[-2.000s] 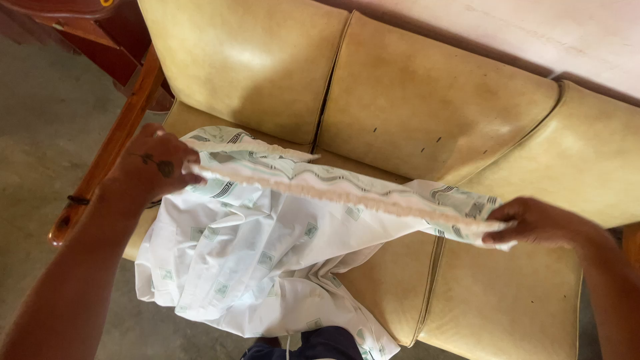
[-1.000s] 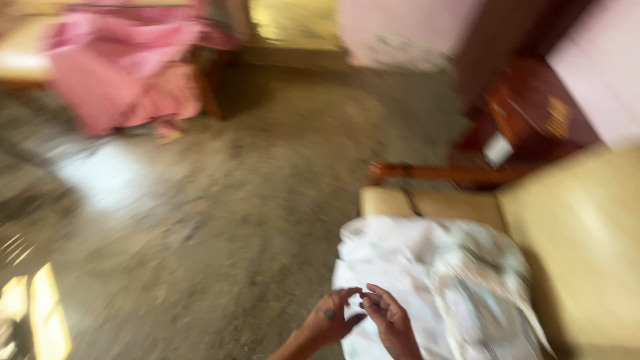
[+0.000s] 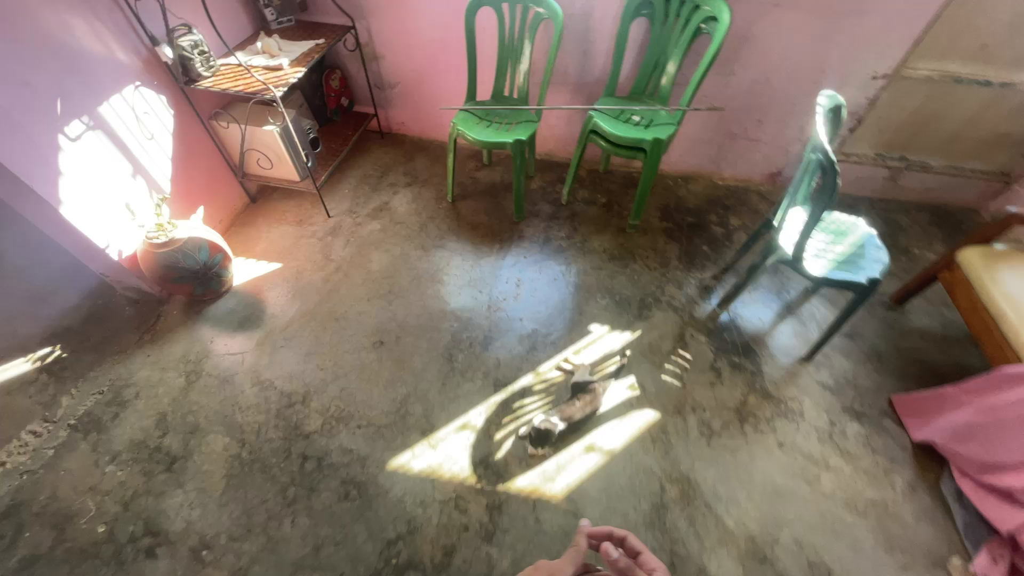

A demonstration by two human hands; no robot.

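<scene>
At the bottom edge of the head view, my left hand (image 3: 560, 558) and my right hand (image 3: 628, 554) are close together, fingertips near each other. Nothing shows between them, and their lower parts are cut off by the frame. Beyond them, a small animal, dark and white (image 3: 568, 408), lies in a patch of barred sunlight on the concrete floor (image 3: 320, 400). Its exact kind is hard to tell. A rod (image 3: 576, 108) rests across the seats of green plastic chairs (image 3: 496, 124) by the pink wall.
A green plastic chair (image 3: 836, 240) stands at right, near a wooden-framed seat (image 3: 988, 292) with pink cloth (image 3: 972, 448). A painted pot (image 3: 188, 260) stands at left, beside a metal rack (image 3: 280, 180) holding a pale box-shaped appliance (image 3: 260, 140).
The view has swung far away from the sofa. Two seconds ago my hands held the white patterned cloth stretched apart; one second ago it lay on the sofa, with my hands together.
</scene>
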